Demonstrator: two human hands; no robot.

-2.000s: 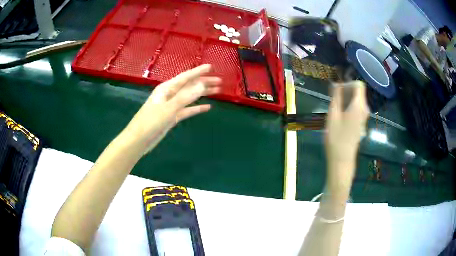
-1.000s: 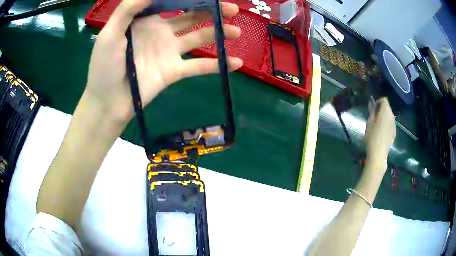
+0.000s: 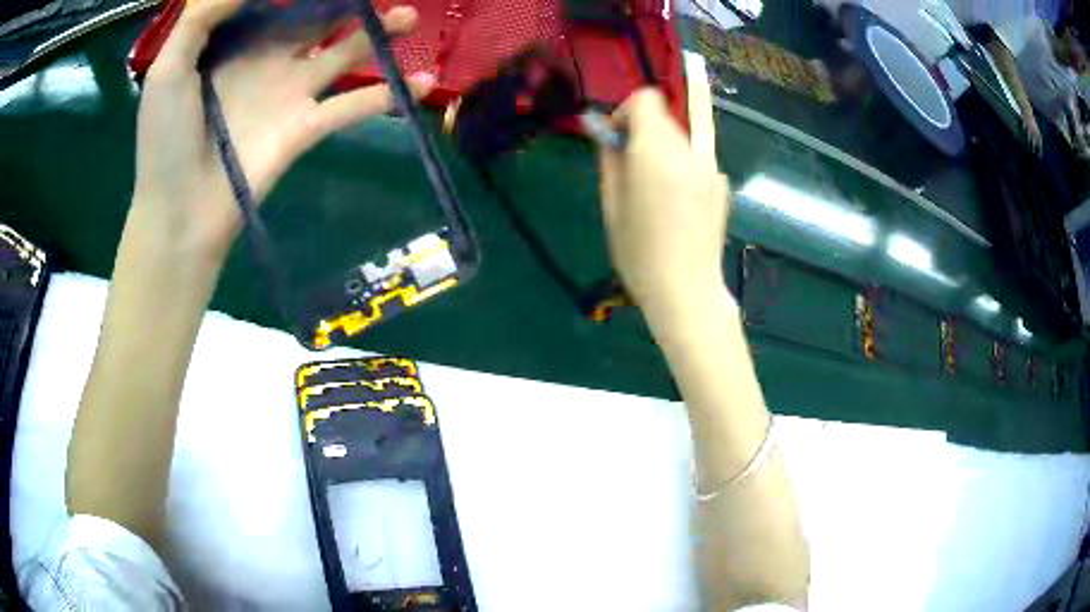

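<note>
My left hand [image 3: 257, 120] holds up a black phone middle frame [image 3: 418, 132] by its top end; orange flex and silver-white blocks show at its bottom end. My right hand [image 3: 657, 197] is closed on a second black frame [image 3: 532, 227], blurred, hanging over the green surface just right of the first. Its far end is hard to make out. A small pale grey piece shows at the right fingertips; I cannot tell what it is. Below, several overlapped frames [image 3: 371, 433] with orange-edged tops lie on the white sheet.
The red tray [image 3: 502, 42] lies behind both hands, with a dark frame at its right end. A yellow-white strip [image 3: 700, 108] runs beside it. Further right are a brown-gold strip [image 3: 765, 62], a large disc [image 3: 908, 74] and more frames on the green belt [image 3: 825, 383]. Dark frames lie far left.
My right hand has moved left from the belt's right side, bringing a frame beside the one in my left hand. The left-held frame now tilts more. The view has shifted.
</note>
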